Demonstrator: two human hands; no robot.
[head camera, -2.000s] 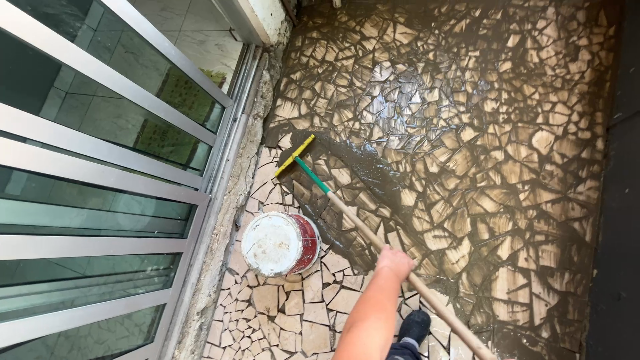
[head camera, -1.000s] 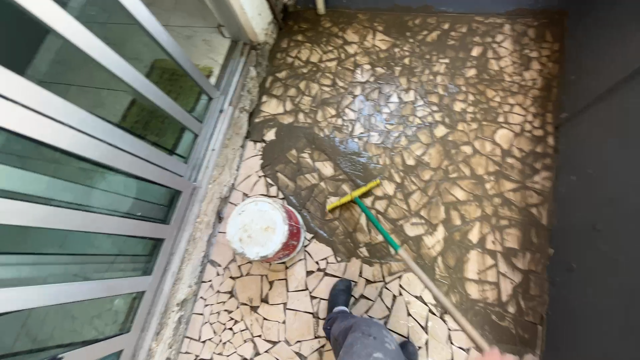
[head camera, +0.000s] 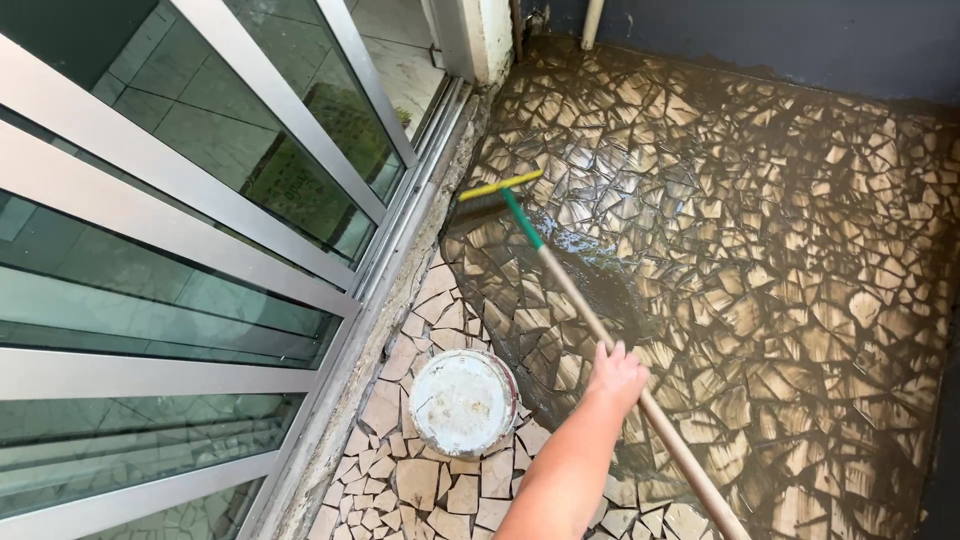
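My left hand (head camera: 619, 375) is closed around the wooden pole of a floor squeegee (head camera: 581, 300). The pole runs from the lower right up to a green socket and a yellow squeegee head (head camera: 501, 184), which rests on the wet floor beside the door sill. Brown wet grout (head camera: 600, 277) lies along and around the pole, over broken-tile paving (head camera: 735, 315). A round bucket with a stained white lid (head camera: 463, 403) stands left of my forearm, on paving without slurry. My right hand is out of view.
A sliding door with metal frames and glass (head camera: 187, 255) fills the left side, its track (head camera: 390, 232) running beside a rough concrete edge. Behind the glass lies a green mat (head camera: 322, 161). A dark wall (head camera: 795, 45) and a pale pipe (head camera: 592, 22) bound the far end.
The squeegee head has moved from the middle of the wet paving back toward the door sill. My left hand, unseen one second ago, is back in view on the pole.
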